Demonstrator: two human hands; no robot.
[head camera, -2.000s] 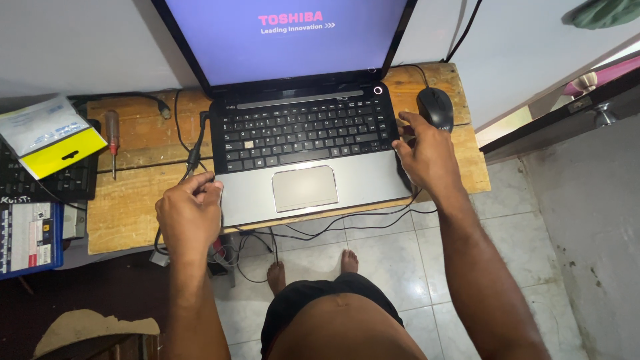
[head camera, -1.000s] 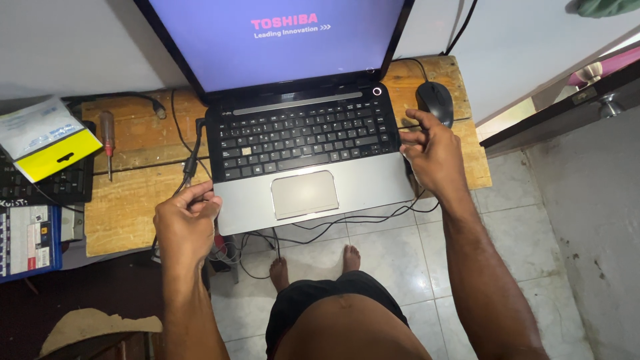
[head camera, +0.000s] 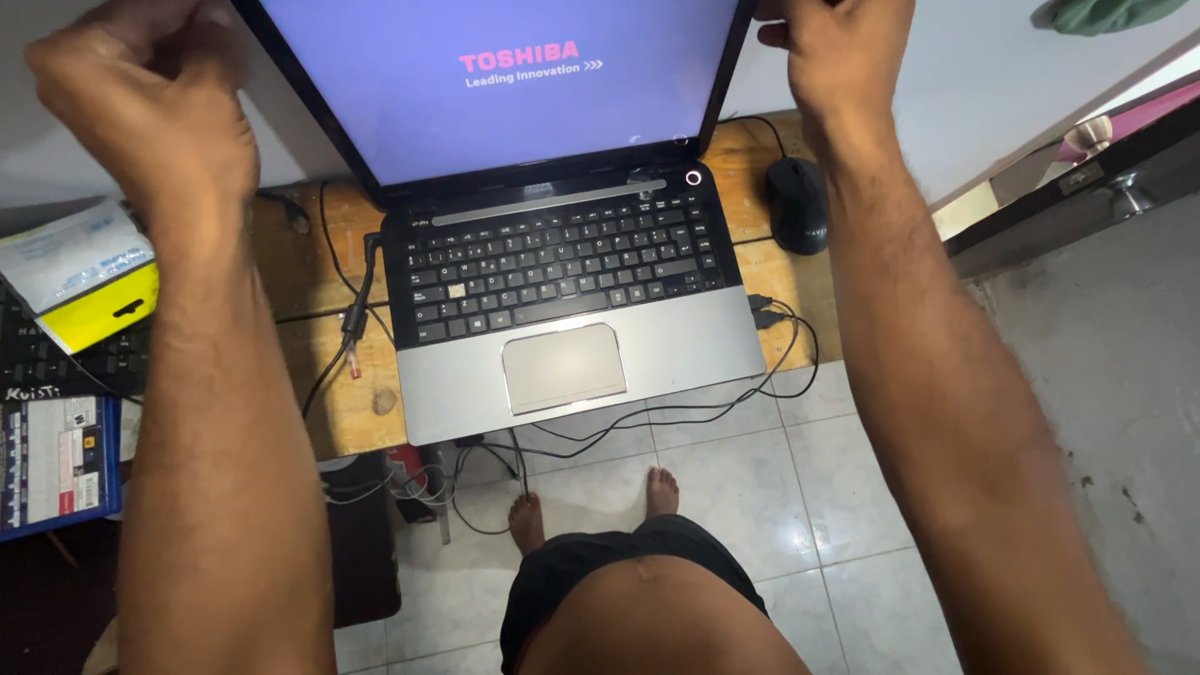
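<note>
An open Toshiba laptop (head camera: 581, 366) rests on a wooden table, its lit screen (head camera: 525, 94) showing the maker's logo. One keycap is gone from the left of its keyboard (head camera: 562, 272). My left hand (head camera: 159, 103) is raised at the upper left beside the screen's left edge, its fingers curled and blurred; whether they touch the lid cannot be told. My right hand (head camera: 848, 56) is at the screen's upper right edge, fingertips partly cut off by the frame. A power cable (head camera: 354, 314) enters the laptop's left side, and black USB plugs (head camera: 769, 311) sit at its right side.
A black computer mouse (head camera: 797, 206) lies right of the laptop on the wooden table (head camera: 361, 422). At the left are a yellow and clear package (head camera: 94, 281), a dark keyboard (head camera: 37, 356) and a blue case (head camera: 70, 459). Cables (head camera: 600, 436) hang off the front edge above the tiled floor.
Both hands have moved up from beside the laptop's base to the sides of its screen. The logo stays on the screen throughout.
</note>
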